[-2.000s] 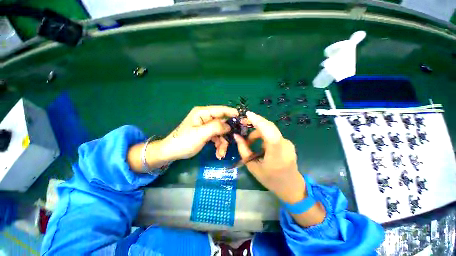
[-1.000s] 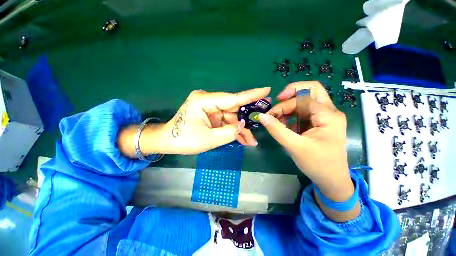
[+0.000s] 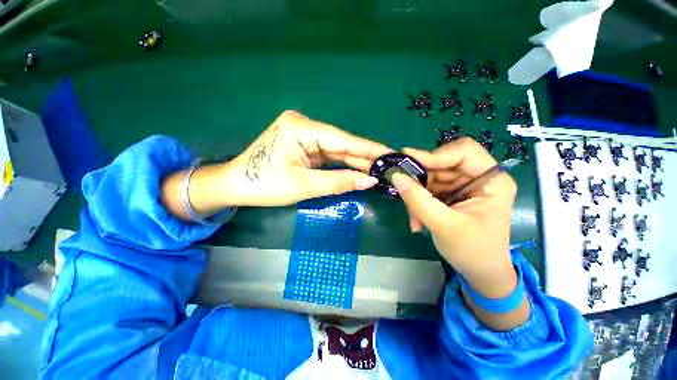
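Observation:
A glossy black housing with a dull yellow-green spot inside is held between my two bare hands, above the blue perforated strip. My left hand grips its left edge between thumb and fingertips. My right hand has its thumb on the near face and its fingers around the right side. A slim dark tool, seemingly tweezers, lies across my right fingers. My thumb hides part of the housing's inside.
Black spidery flex parts lie in rows on the green bench and on the white sheet at right. A dark blue pad and white limp wrap lie behind. A white-grey box stands left.
The view has shifted since two seconds ago. The housing has come into clearer sight, then moved slightly right and tilted over the last second. Both hands still hold it.

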